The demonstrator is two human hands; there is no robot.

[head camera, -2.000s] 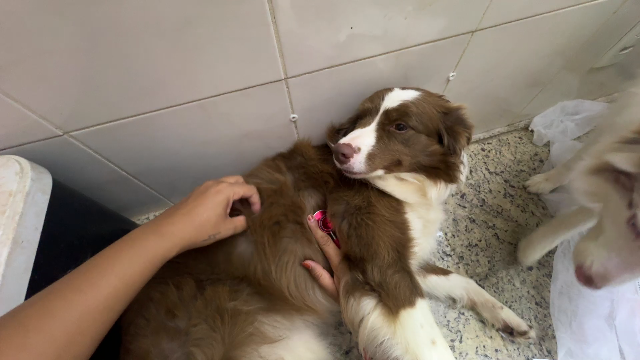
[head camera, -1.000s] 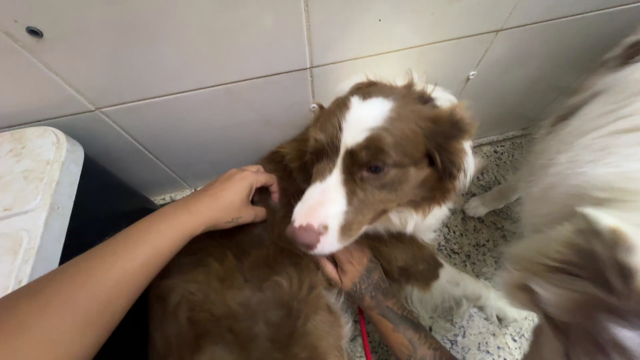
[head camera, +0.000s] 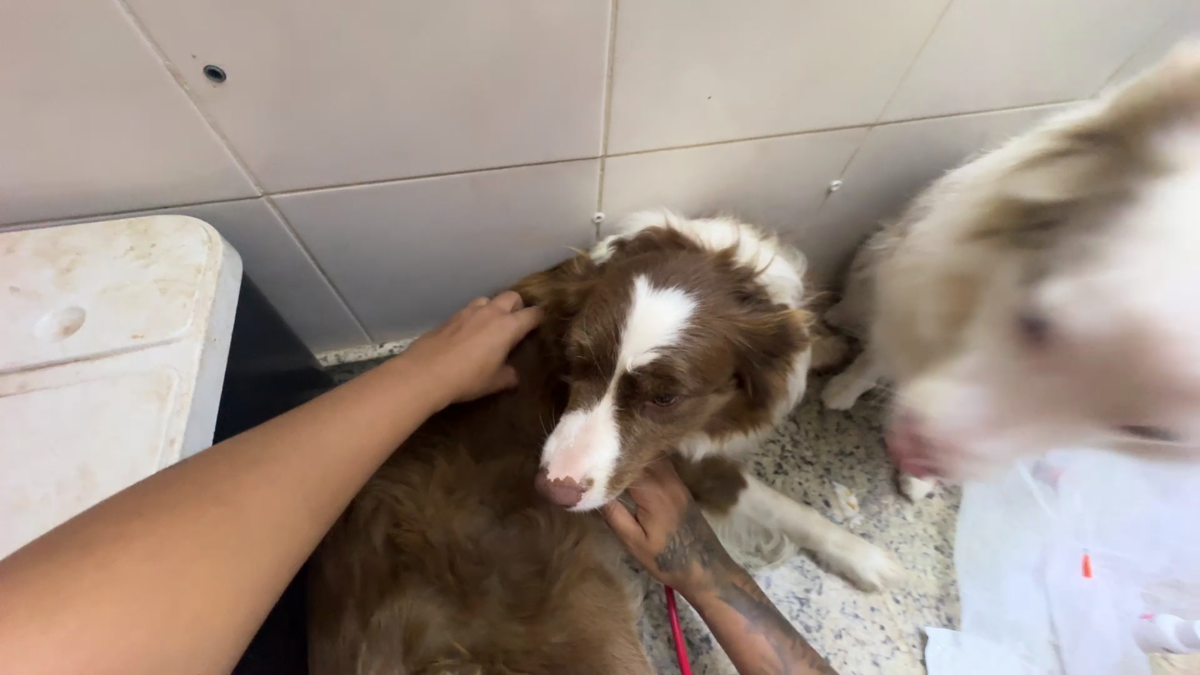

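A brown-and-white dog (head camera: 469, 562) lies against the tiled wall, its head turned so the muzzle points down over its side. My left hand (head camera: 478, 347) rests on the fur behind its neck, fingers curled and their tips partly hidden in the coat. Under the dog's jaw, against its chest, is my right hand (head camera: 647, 506), with a tattooed forearm; its fingertips are hidden by the muzzle and fur. A red tube (head camera: 677, 628), like that of a stethoscope, runs beside my right forearm. Whatever my right fingers touch is hidden.
A second, pale dog (head camera: 1059, 281), blurred, stands close at the right. A worn white plastic lid (head camera: 94, 328) tops a dark container at the left. White sheeting (head camera: 1022, 572) lies on the speckled floor (head camera: 844, 609), with a small white bottle (head camera: 1172, 633) at the right edge.
The brown dog has lifted its head from near the wall and brought its muzzle down over my right hand. The pink-red disc at my right fingers is now hidden. The pale dog has moved.
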